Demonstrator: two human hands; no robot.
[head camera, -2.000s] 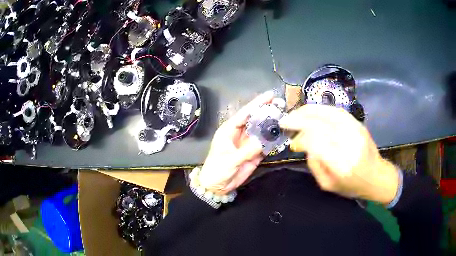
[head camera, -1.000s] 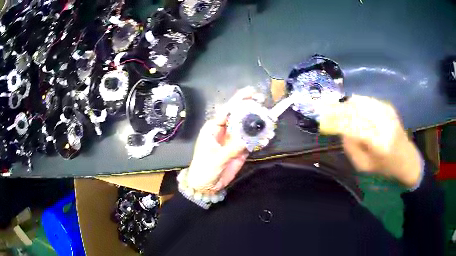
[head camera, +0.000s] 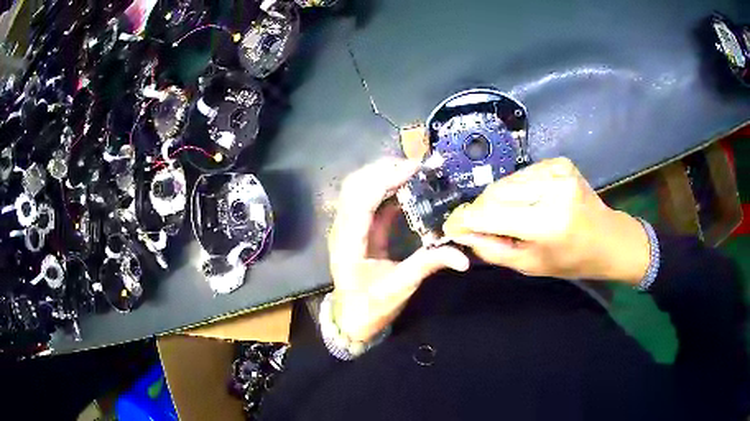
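Observation:
A round black camera housing (head camera: 477, 148) with a speckled circuit board and a small white label lies on the bench in front of me. My left hand (head camera: 370, 247) holds a lens board (head camera: 428, 205), tilted on edge at the housing's lower left side. My right hand (head camera: 534, 226) is at the lens board's lower right edge, its thumb and fingertips together. Whether the right fingers pinch the board or something small on it is hidden. The flat cable cannot be made out clearly.
Many unfinished units crowd the bench at left; the nearest is a black housing (head camera: 232, 215) with a lens board hanging from it. A small tan pad (head camera: 414, 141) and a thin dark line lie beside my housing. Another unit (head camera: 730, 49) is at far right. A cardboard box (head camera: 197, 374) stands below the bench edge.
The lens board has turned from facing up to on edge, close against the housing. My right hand has come from the housing's right side to the lens board. The view has shifted.

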